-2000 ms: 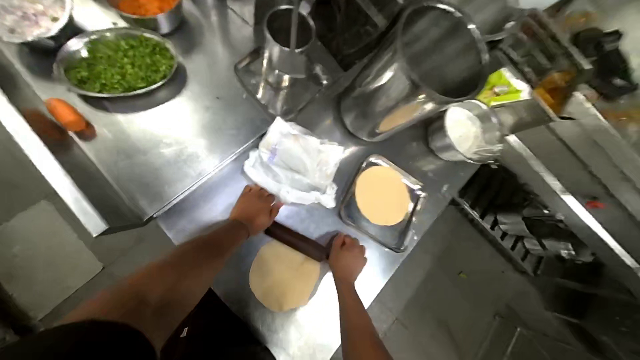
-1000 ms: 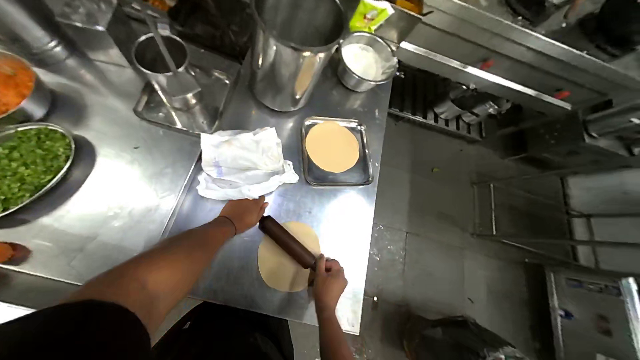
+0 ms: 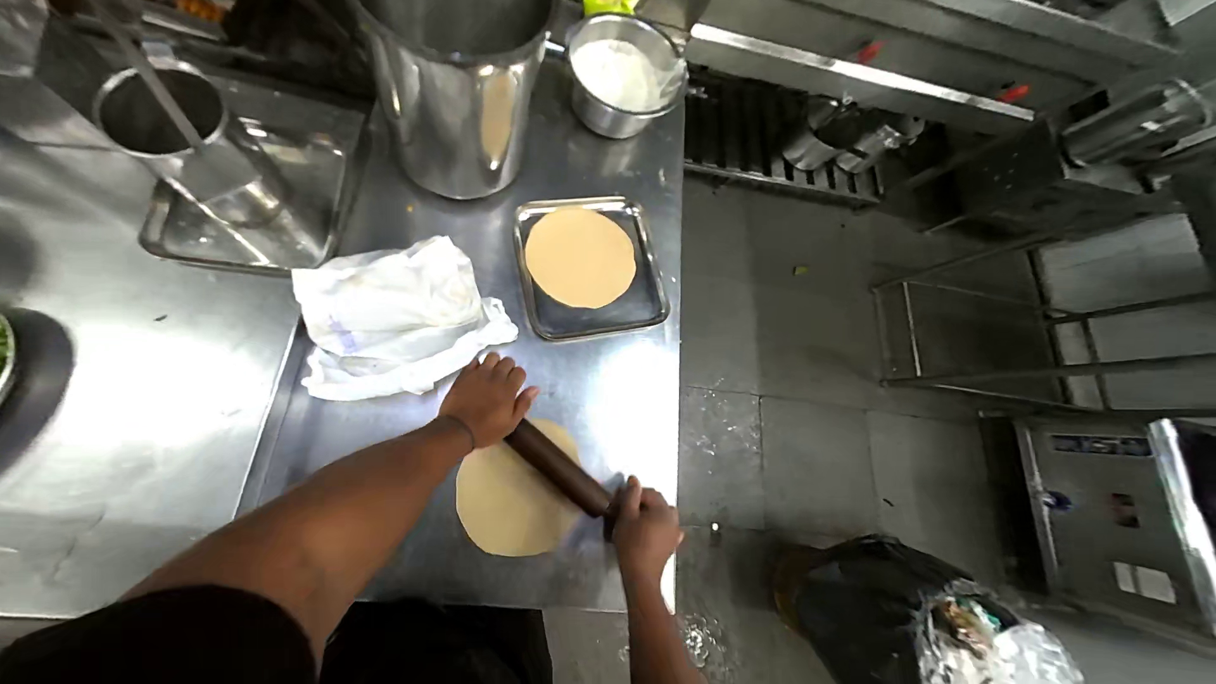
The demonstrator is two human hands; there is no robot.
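Note:
A dark rolling pin lies slanting across the upper right part of a flat round of dough on the steel counter. My left hand grips its upper left end, beside a crumpled white cloth or plastic wrap. At the pin's lower right end, near the counter's edge, my right hand is closed on the handle. Beyond the pin, a second flat dough round rests in a square steel tray.
A tall steel pot and a bowl of white flour stand at the back. At the left back, a steel container stands by a tray. A black garbage bag is on the floor to the right.
The view has swung right and the counter looks turned. Over the dough the rolling pin has shifted toward its upper right side, with both hands still on the pin.

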